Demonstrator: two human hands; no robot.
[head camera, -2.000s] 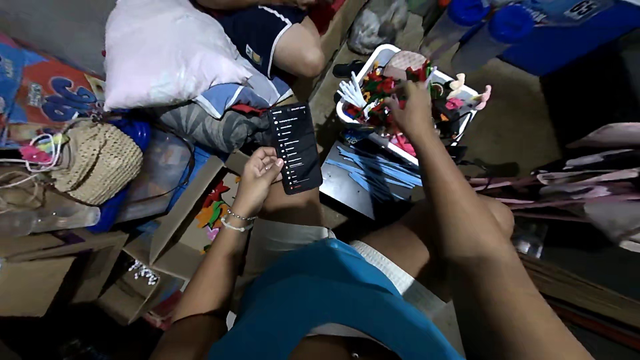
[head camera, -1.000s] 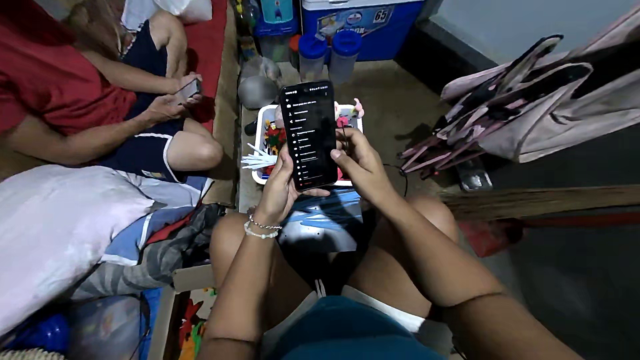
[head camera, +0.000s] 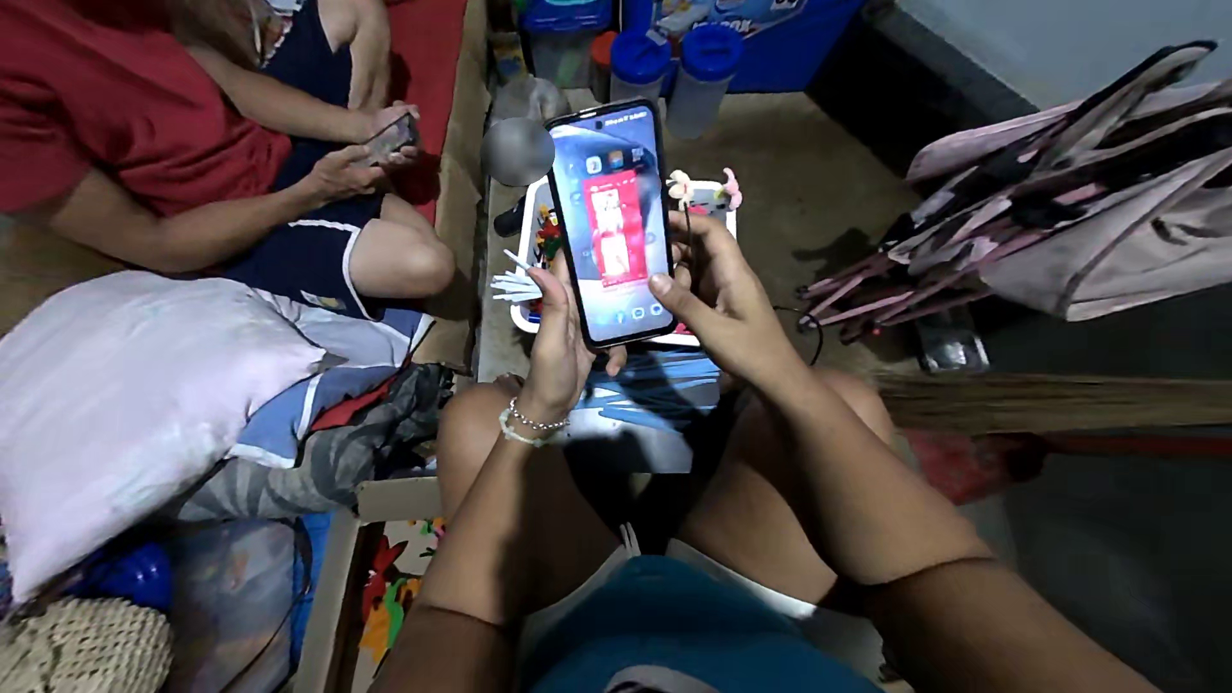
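Observation:
A lit smartphone (head camera: 616, 221) is upright in front of me, its screen showing app icons around a pink panel. My left hand (head camera: 563, 351) holds its lower left side, with a beaded bracelet on the wrist. My right hand (head camera: 722, 298) is at its right edge, thumb over the lower screen. Behind the phone, and partly hidden by it, is a white basket (head camera: 526, 241) of colourful craft pieces, with fuzzy flowers (head camera: 730, 189) at its far right corner and white stems (head camera: 517, 286) sticking out at the left. Blue pipe-cleaner-like strips (head camera: 654, 385) lie below the phone near my knees.
Another person (head camera: 192, 135) sits at the left, holding a phone (head camera: 395, 140). A pale pillow (head camera: 154, 385) lies on clothes. A cardboard box (head camera: 332, 577) holds coloured pieces. Blue-lidded containers (head camera: 707, 87) stand beyond the basket. Folded pink fabric gear (head camera: 1078, 212) is at the right.
Two seconds ago my right hand was in the basket; now it is at the phone. The screen has changed from a dark list to a bright view with icons. The view has shifted.

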